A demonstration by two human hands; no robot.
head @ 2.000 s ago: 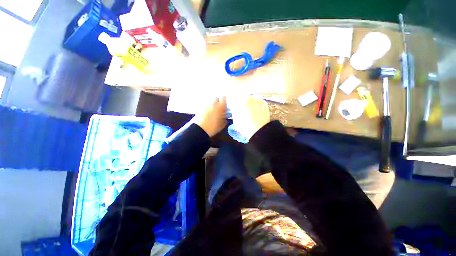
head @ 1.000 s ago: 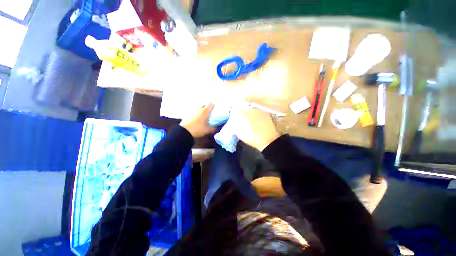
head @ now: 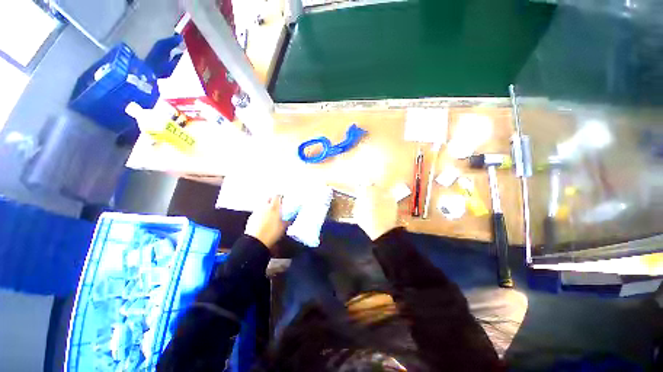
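My left hand (head: 267,221) holds a pale-blue moulded part (head: 311,215) above the bench's front edge. The part is hollow-looking, with a textured rim, and washed out by glare. My right hand (head: 375,212) is to the right of the part, apart from it, over the bench edge. It is overexposed, so its fingers are unclear. A thin dark-silvery strip (head: 342,193) shows between the part and my right hand; I cannot tell whether it is held.
A blue loop (head: 327,148), red knife (head: 418,184), thin stick (head: 430,183), white squares and hammer (head: 497,211) lie on the cardboard-covered bench (head: 392,131). The crate of pale pieces (head: 182,240) is at left, a clear screen (head: 581,196) at right, a green belt (head: 400,54) behind.
The view has tilted up, showing more green belt. My right hand has moved away from the part, which stays in my left hand and shows more fully.
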